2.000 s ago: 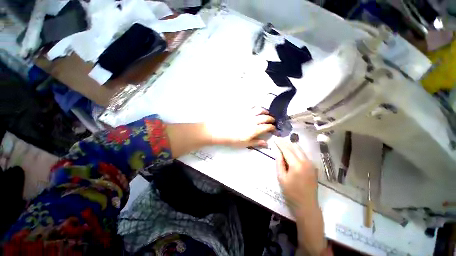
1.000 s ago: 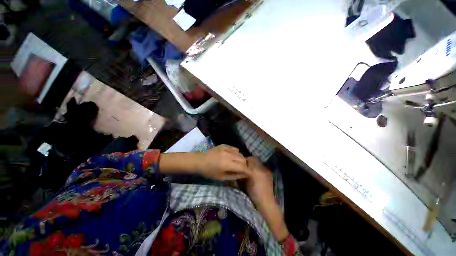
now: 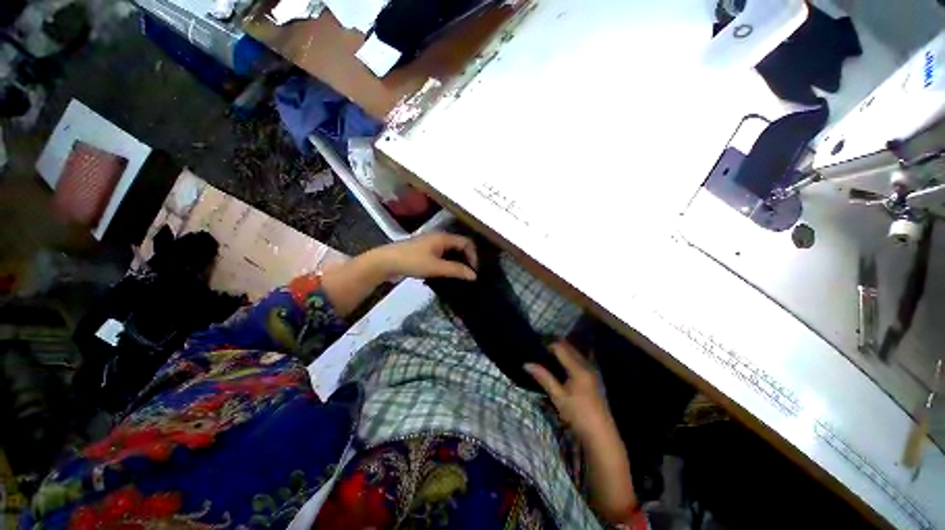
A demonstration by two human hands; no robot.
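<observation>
A dark band piece (image 3: 495, 319) lies stretched over my lap, below the front edge of the machine table. My left hand (image 3: 440, 257) holds its upper end with bent fingers. My right hand (image 3: 563, 381) holds its lower end between thumb and fingers. Another dark piece (image 3: 779, 150) lies at the needle and presser foot (image 3: 779, 197), joined to dark cloth (image 3: 813, 57) behind it. No hand is at the needle.
The white machine table (image 3: 580, 176) has a printed ruler along its front edge. Metal tools (image 3: 867, 305) and a yellow-handled awl (image 3: 916, 439) lie right of the needle. Dark folded cloth (image 3: 414, 26) is on the brown board (image 3: 321, 52). A black heap (image 3: 171, 311) is at left.
My hands have gone from the needle to my lap. They were close together there; now they are apart with the dark band stretched between them. The view has swung left and down.
</observation>
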